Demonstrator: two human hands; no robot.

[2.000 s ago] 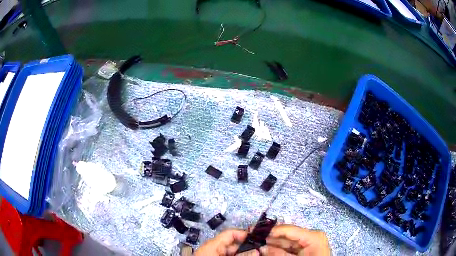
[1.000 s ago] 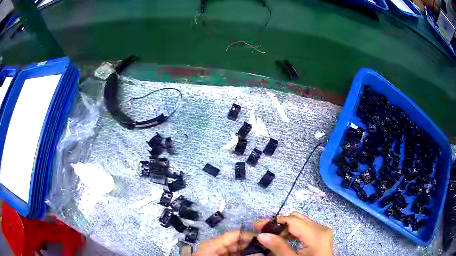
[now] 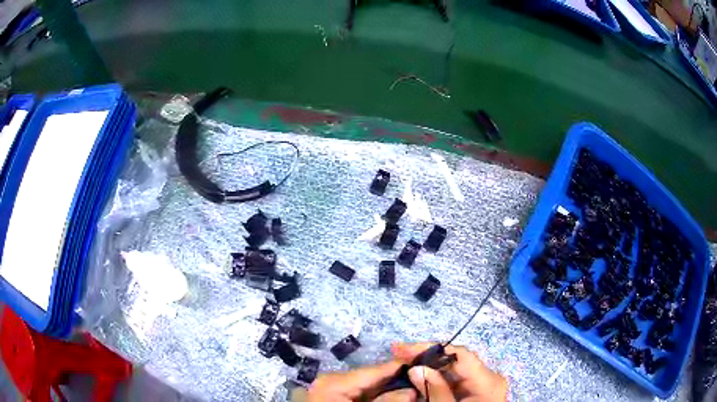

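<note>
My left hand (image 3: 355, 383) and my right hand (image 3: 465, 378) are close together at the bottom edge, partly cut off. Both grip a black band end piece (image 3: 431, 358) between the fingers. A thin dark lead wire (image 3: 481, 305) runs from it up and right towards the blue bin. The rest of the held band is hidden by the fingers or out of the picture. Several loose small black housings (image 3: 386, 273) lie on the silvery mat, some in a cluster (image 3: 260, 263) left of centre. A curved black band (image 3: 189, 155) with a looped wire lies at the mat's upper left.
A blue parts bin (image 3: 542, 228) full of black parts stands at right. Stacked blue trays (image 3: 118, 118) with white lining and a clear plastic bag (image 3: 130, 192) are at left, above a red stool (image 3: 67, 361). White scraps lie on the mat. The green conveyor (image 3: 259, 63) carries black parts beyond.
My hands have shifted slightly and the fingers have changed their hold on the black piece. The wire's angle has changed. Wire scraps and a black part on the conveyor have moved right.
</note>
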